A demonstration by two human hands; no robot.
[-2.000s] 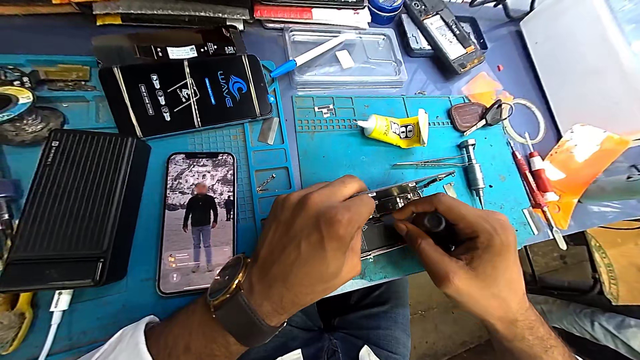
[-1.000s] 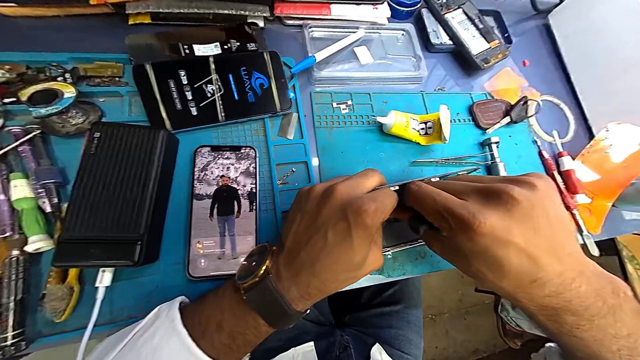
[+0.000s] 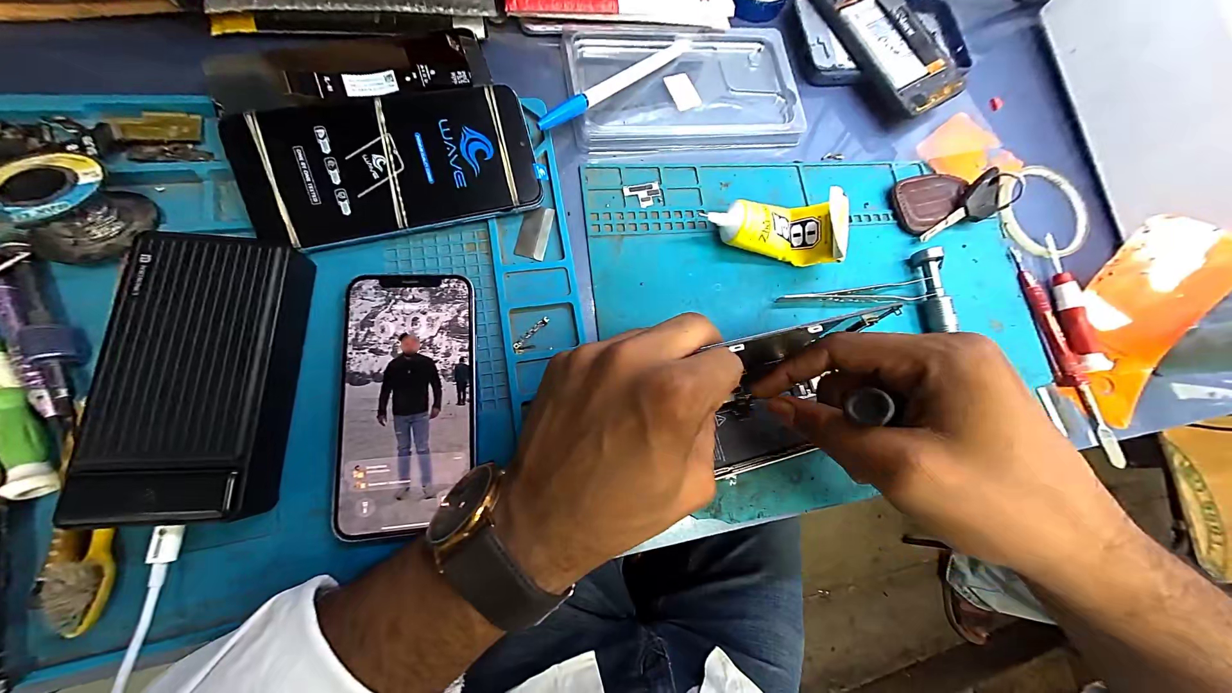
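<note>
An opened smartphone (image 3: 760, 438) lies at the front edge of the teal work mat, its black battery showing between my hands. My left hand (image 3: 626, 423), with a watch on the wrist, grips the phone's left side and raised upper part. My right hand (image 3: 914, 414) has a dark-handled tool (image 3: 869, 406), seen end-on, tucked in the palm, while its thumb and index finger reach into the phone's inside. What the fingertips touch is too small to tell. Metal tweezers (image 3: 847, 296) and a metal screwdriver (image 3: 934, 289) lie just behind the right hand. A yellow glue tube (image 3: 784, 229) rests farther back.
Left of my hands lie a lit smartphone (image 3: 406, 404), a black ribbed power bank (image 3: 183, 375) with a white cable, and a boxed screen (image 3: 385, 164). A clear plastic tray (image 3: 683, 91) sits at the back. Car keys (image 3: 972, 202), red-handled tools (image 3: 1068, 318) and orange film (image 3: 1155, 308) are at the right.
My right hand has drawn back from its place over the phone a second ago, and its thumb and fingertips now show inside the phone. My left hand still holds the phone.
</note>
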